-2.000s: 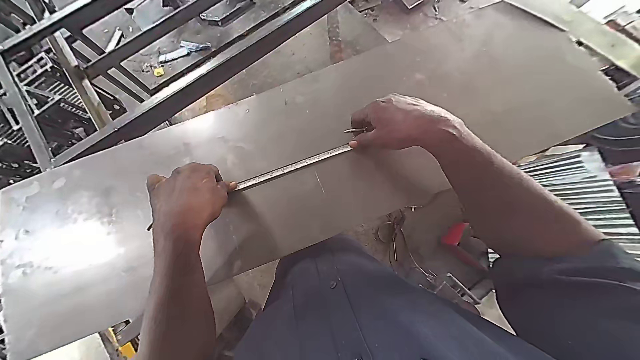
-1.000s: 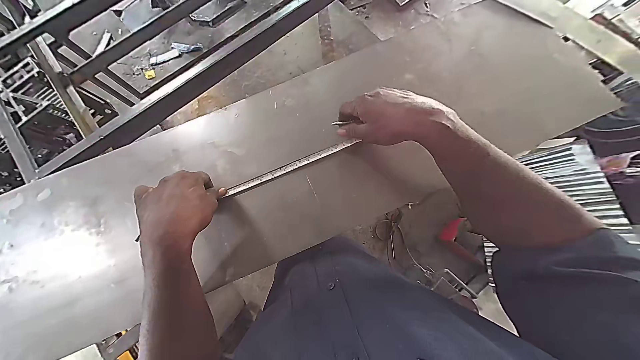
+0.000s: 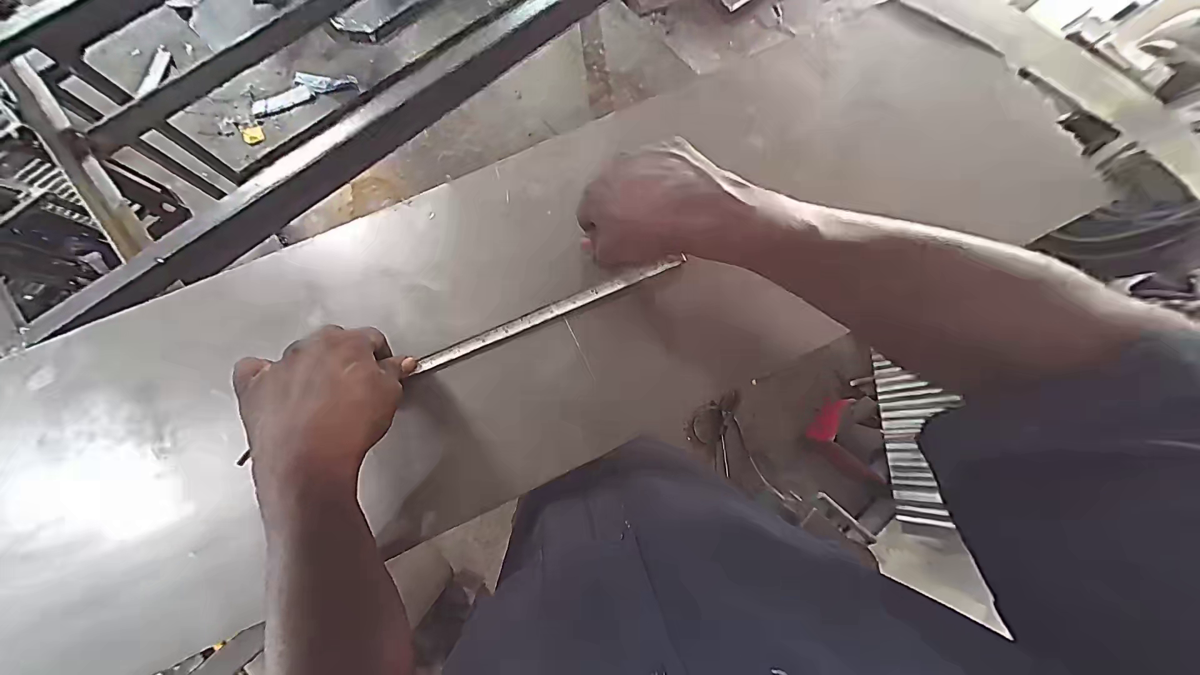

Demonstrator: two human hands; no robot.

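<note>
A long sheet of grey metal (image 3: 506, 412) lies slantwise across the view, with a thin scratched line near its middle. On it rests a narrow metal ruler or measuring strip (image 3: 553, 312). My left hand (image 3: 323, 403) grips the strip's left end, and a thin dark tip pokes out at that hand's outer side. My right hand (image 3: 647, 206), blurred and with curled fingers, is just above the strip's right end. Whether it holds anything is hidden.
A dark steel frame (image 3: 356, 122) runs beyond the sheet at the upper left, with scraps behind it. Below the sheet's near edge are wires (image 3: 722, 422), a red object (image 3: 827, 419) and a stack of ribbed metal pieces (image 3: 909, 450). A flat bar lies at the upper right.
My right hand has left the strip's right end, where it was earlier, and is now slightly above it on the sheet. My left hand stays at the other end.
</note>
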